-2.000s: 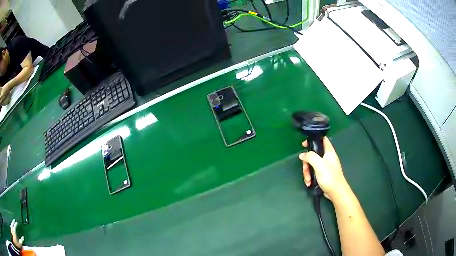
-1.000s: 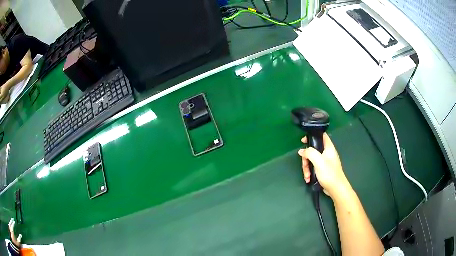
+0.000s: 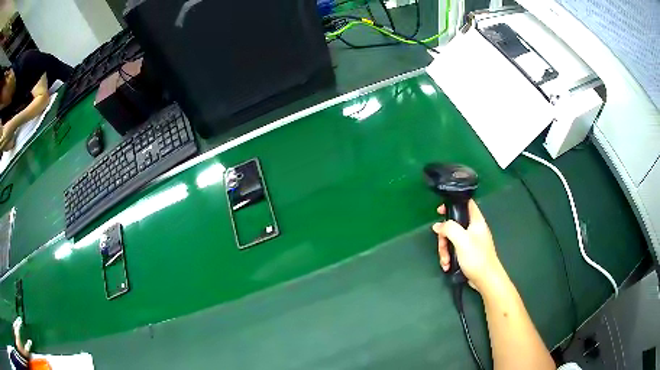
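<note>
My right hand (image 3: 467, 242) holds the black barcode scanner (image 3: 454, 189) upright by its grip, over the matte green front edge. Its wide head faces left and no red light shows. A phone middle frame (image 3: 250, 204) lies on the glossy green surface, left of the scanner and apart from it. Its dark camera end is at the top and a small white label is near the bottom corner. A smaller-looking phone frame (image 3: 113, 261) lies further left. Another dark one (image 3: 19, 298) is at the far left. My left hand is not in view.
A white sheet (image 3: 492, 94) and a small white box (image 3: 572, 121) are at right, with a phone frame (image 3: 518, 52) behind them. A white cable (image 3: 572, 206) runs down the right. A keyboard (image 3: 130, 170) and black computer tower (image 3: 231, 58) stand behind. Another person's hand (image 3: 22, 338) is lower left.
The phone frames on the green surface have moved left and slightly down. The frame on the white machine has moved down and left. My right hand and the scanner stay nearly in place.
</note>
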